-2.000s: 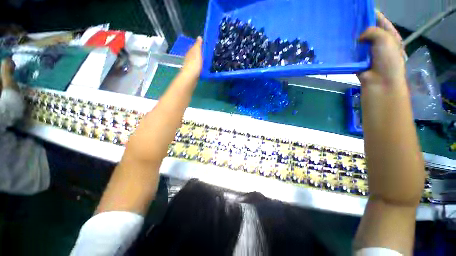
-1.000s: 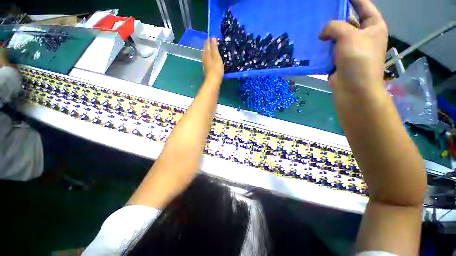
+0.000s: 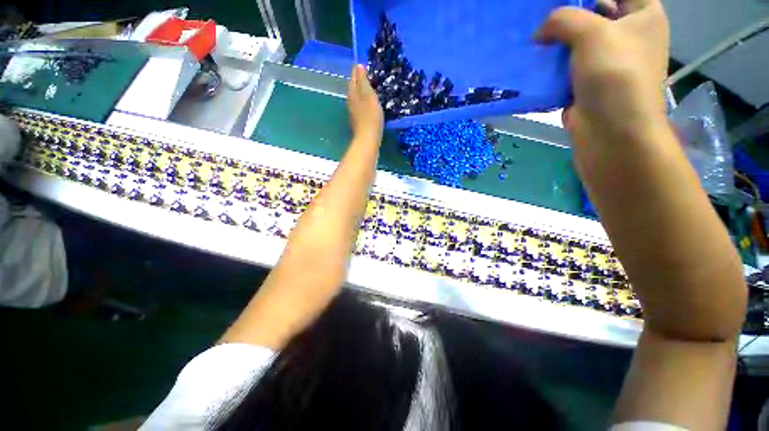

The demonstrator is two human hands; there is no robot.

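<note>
A blue plastic tray (image 3: 481, 50) is held up and tilted over the green mat, cut off by the top edge. Dark components (image 3: 409, 84) lie heaped in its lower left corner. My left hand (image 3: 365, 103) presses on the tray's left side. My right hand (image 3: 611, 59) grips the tray's right side, with some fingers hidden behind it. A heap of bright blue components (image 3: 451, 151) lies on the mat (image 3: 540, 172) below the tray, its far part hidden by the tray.
Circuit board panels (image 3: 497, 257) run along the conveyor between silver-white rails (image 3: 472, 303). A red bin (image 3: 181, 35) and white boxes stand at the far left. A neighbouring person's sleeve (image 3: 29, 252) shows at the left edge. A clear plastic bag (image 3: 704, 139) lies at the right.
The tray is tilted more, and its dark components have shifted into a narrower heap along the lower left. My right hand has moved inward since the oldest frame. The neighbour's hand has left view.
</note>
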